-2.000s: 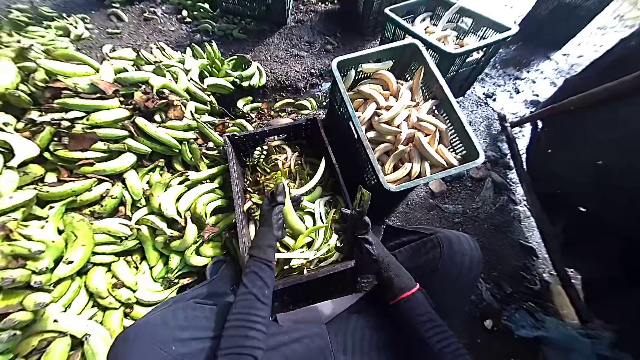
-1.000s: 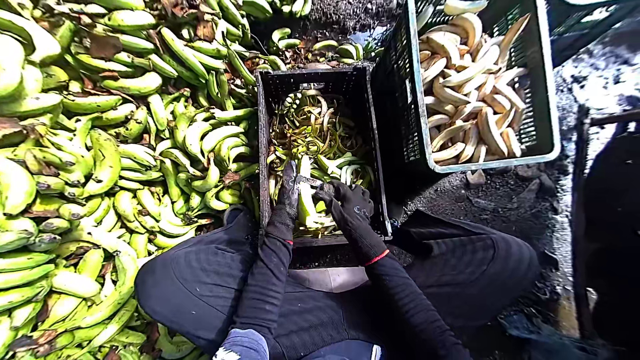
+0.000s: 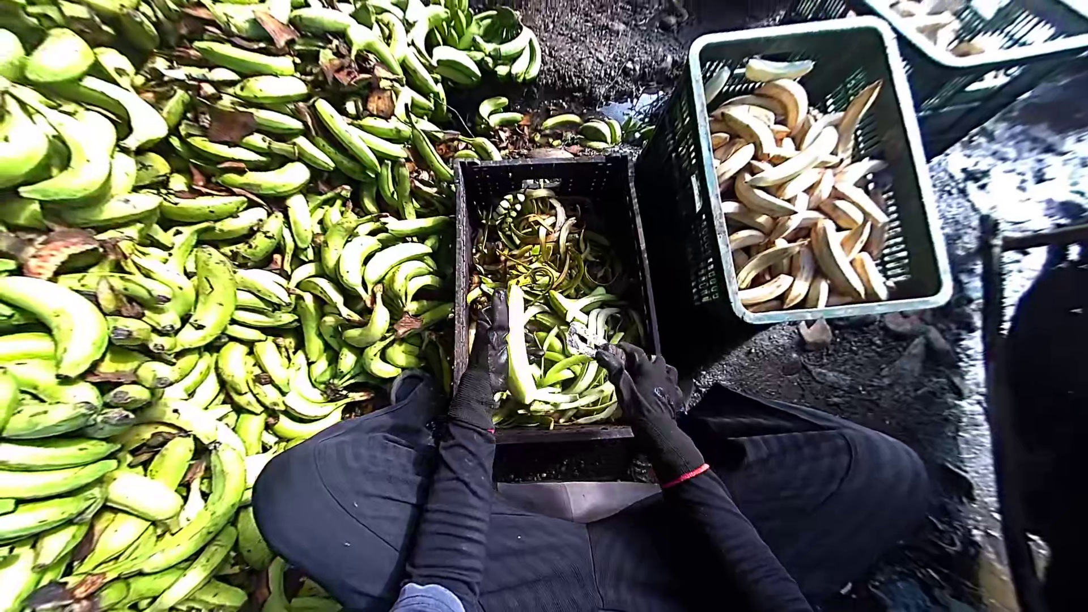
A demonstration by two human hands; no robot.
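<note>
My left hand (image 3: 486, 348), in a dark glove, holds a partly peeled green plantain (image 3: 518, 344) over a black plastic crate (image 3: 643, 255). My right hand (image 3: 643, 378), gloved too and with a red band at the wrist, is closed on a small greyish tool (image 3: 585, 338), perhaps a peeler or knife; its shape is blurred. The tool is a short way right of the plantain. Below both hands, green peel strips (image 3: 565, 374) fill the near part of the crate, while browner peels (image 3: 544, 242) lie in its far part.
A large heap of green plantains (image 3: 272, 178) spreads along the left. At the right stands a green plastic crate (image 3: 841, 314) of peeled plantains (image 3: 807, 187), with another crate (image 3: 977, 59) behind it. My bent legs (image 3: 357, 501) flank the black crate's near end.
Since two seconds ago my right hand has come in over the crate. From one second ago, it has moved right, away from the plantain in my left hand. The view has shifted.
</note>
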